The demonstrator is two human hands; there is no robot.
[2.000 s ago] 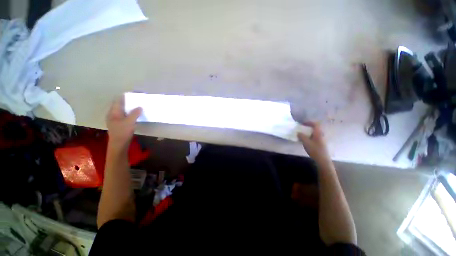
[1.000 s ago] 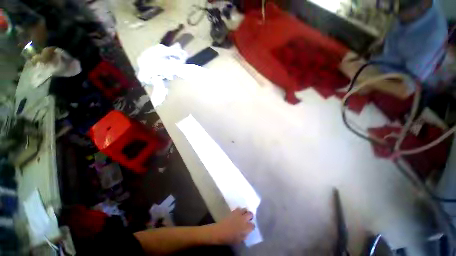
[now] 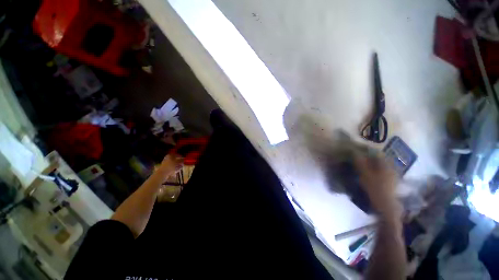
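Note:
The cut white strip (image 3: 235,60) lies flat along the table's near edge, its notched end towards me; neither hand touches it. My right hand (image 3: 377,178) is motion-blurred and closed around a dark blurred object that looks like the iron (image 3: 347,169), right of the strip's end. My left hand (image 3: 174,161) is low, off the table, with its fingers at the edge of a red plastic piece (image 3: 191,149), perhaps a stool; its grip is unclear. The black shears (image 3: 377,104) lie on the table beyond the iron, touched by neither hand.
A grey rectangular plate, perhaps the iron rest (image 3: 401,156), lies by the shears' handles. A thin stick (image 3: 354,232) and small tools lie at the near right. Dark red cloth (image 3: 454,44) is at the far right. A red stool (image 3: 82,35) and scraps (image 3: 167,115) are on the floor.
My left hand has let go of the strip and moved down off the table. My right hand has come into view on the dark object. The view has swung right, showing the whole shears.

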